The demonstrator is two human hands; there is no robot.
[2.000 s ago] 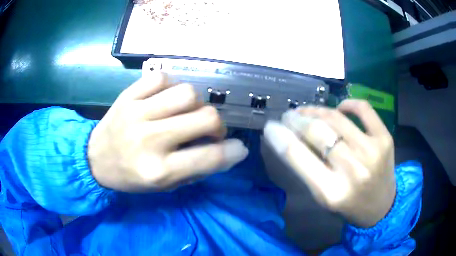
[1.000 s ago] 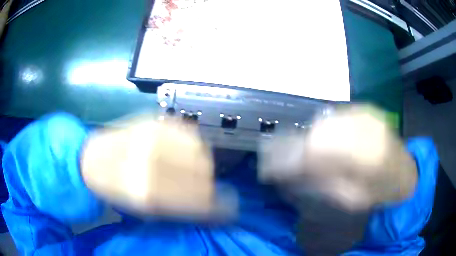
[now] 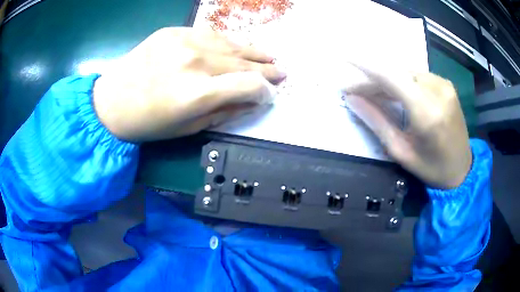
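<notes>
The long black fixture point(image 3: 308, 215) lies at the near edge of the bench, with several small square nests in a row and screws at its ends. The white tray point(image 3: 319, 122) lies just beyond it. Small copper-red parts point(image 3: 251, 10) are heaped at the tray's upper left. My left hand point(image 3: 188, 85) is over the tray's left part, fingertips low on the white surface near a few tiny specks. My right hand point(image 3: 399, 117) is over the tray's right part, slightly blurred, thumb and fingers apart. Whether either hand pinches a tiny part cannot be told.
The glossy green bench top point(image 3: 51, 45) surrounds the tray. Silvery conveyor rails point(image 3: 456, 43) run at the upper right, with a grey machine frame point(image 3: 499, 108) at the right edge. My blue sleeves and smock fill the lower part of the view.
Both hands have moved from the fixture up onto the white tray. All of the fixture's nests now show. The fixture and tray appear shifted in view.
</notes>
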